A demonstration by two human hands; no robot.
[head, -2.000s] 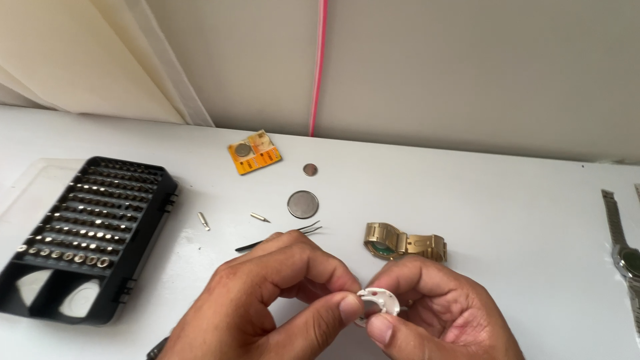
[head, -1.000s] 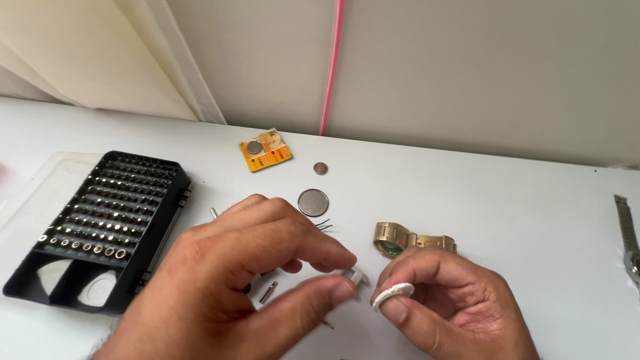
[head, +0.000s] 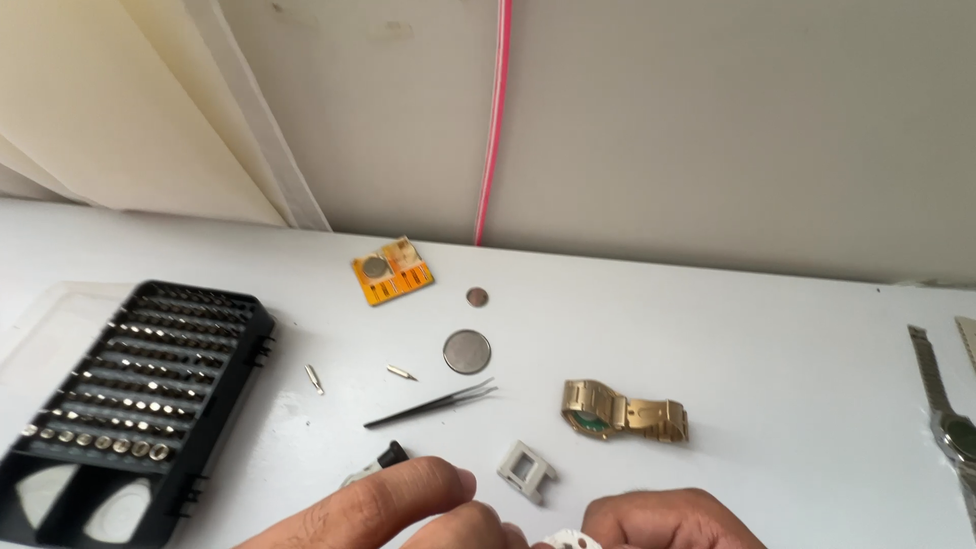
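Observation:
My right hand [head: 671,518], at the bottom edge, pinches a small white round part [head: 568,540] that is cut off by the frame. Close to its left side is my left hand [head: 396,507], fingers curled; its fingertips are partly out of frame. Just above the hands lies a small light grey plastic frame piece [head: 526,471]. A tool with a black end [head: 393,455] is partly hidden behind my left hand. Black tweezers [head: 431,402], a gold-coloured wristwatch [head: 625,412], two screwdriver bits [head: 314,379] and a large coin cell [head: 467,351] lie beyond.
A black screwdriver-bit case [head: 145,366] with a clear lid stands at the left. An orange card [head: 393,272] holding a round cell and a smaller button cell [head: 477,296] lie farther back. Another metal-band watch [head: 949,427] is at the right, and a pink cable [head: 494,122] hangs against the wall.
The hands have moved down toward the bottom edge. The grey frame piece now lies on the table; one second ago my left fingers held a small light piece. The tweezers are less covered.

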